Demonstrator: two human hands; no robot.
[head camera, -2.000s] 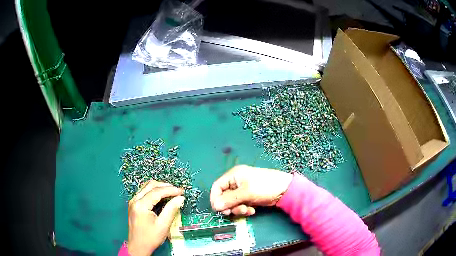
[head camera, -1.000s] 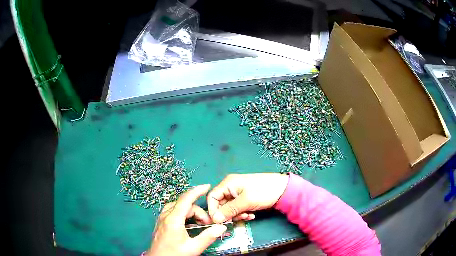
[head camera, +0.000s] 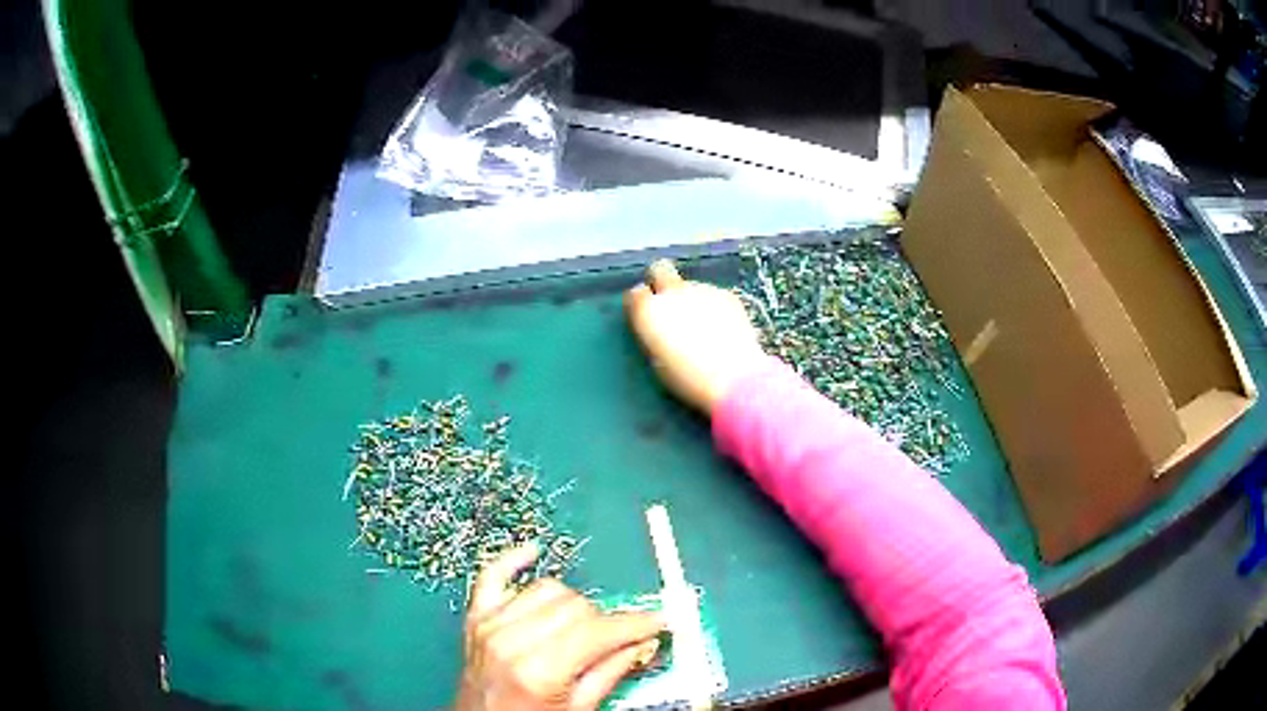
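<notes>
The green board (head camera: 632, 603) sits at the bench's front edge, mostly hidden by my left hand. One pale upright strip of the board holder (head camera: 670, 563) shows on its right. My left hand (head camera: 556, 642) is over the board, fingers bent, its index finger near the small left-hand pile of leaded components (head camera: 452, 493). What it grips is hidden. My right hand (head camera: 691, 331) is at the back of the mat, by the left edge of the larger right-hand pile (head camera: 868, 327). Its fingertips are close together, and I cannot tell whether they hold a component.
An open cardboard box (head camera: 1035, 333) stands right of the large pile. A large silver-grey frame (head camera: 556, 233) lies behind the mat, with a crumpled clear bag (head camera: 493, 132) on it. A green post (head camera: 139, 195) rises at the back left.
My right hand has moved from the board up and back to the large pile. My left hand has stayed by the board and shifted slightly right, with the right holder strip now showing.
</notes>
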